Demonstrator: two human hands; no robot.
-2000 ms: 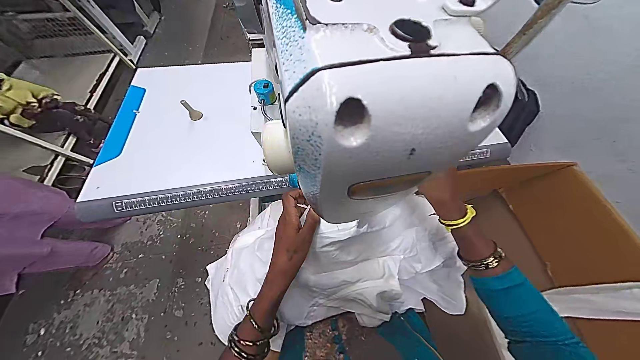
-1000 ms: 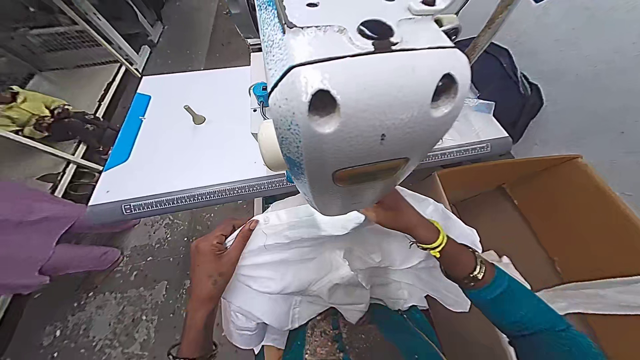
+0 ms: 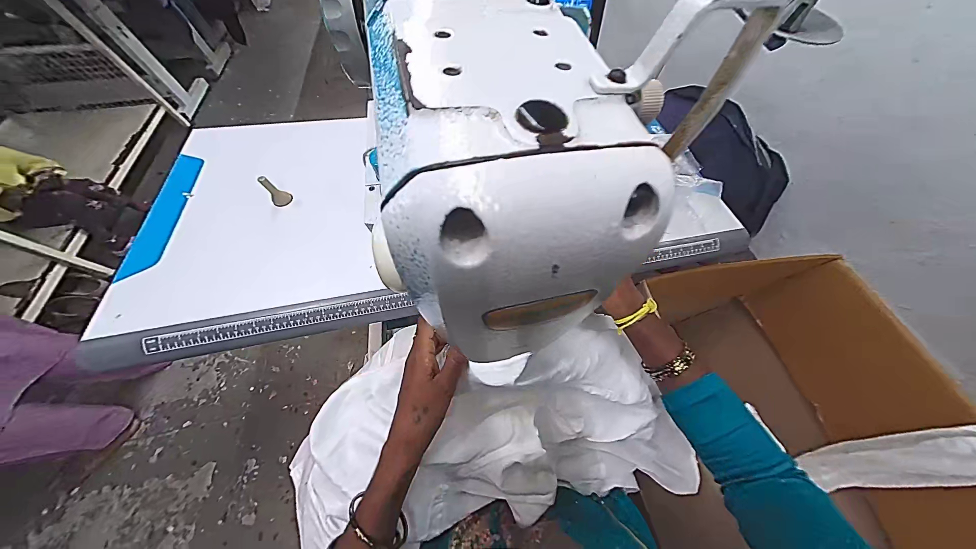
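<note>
The white head of an industrial sewing machine (image 3: 526, 236) fills the middle of the view and hides its needle area. White fabric (image 3: 526, 435) hangs in folds below it, over my lap. My left hand (image 3: 435, 358) is at the lower left of the machine head, thumb and fingers closed on the fabric's edge, fingertips partly hidden. Behind the head's right side is my right hand (image 3: 621, 297); only its wrist side shows, with a yellow band, so its fingers and hold are hidden.
A white machine table (image 3: 252, 236) with a ruler edge extends left, with a small key-shaped object (image 3: 275, 192) on it. An open cardboard box (image 3: 862, 351) with white cloth stands at the right. A dark bag (image 3: 717, 152) lies behind. A person in purple clothing (image 3: 61, 396) is at far left.
My left hand has moved from the fabric's left side up to the machine head. My right hand has gone farther behind the head. The view has shifted.
</note>
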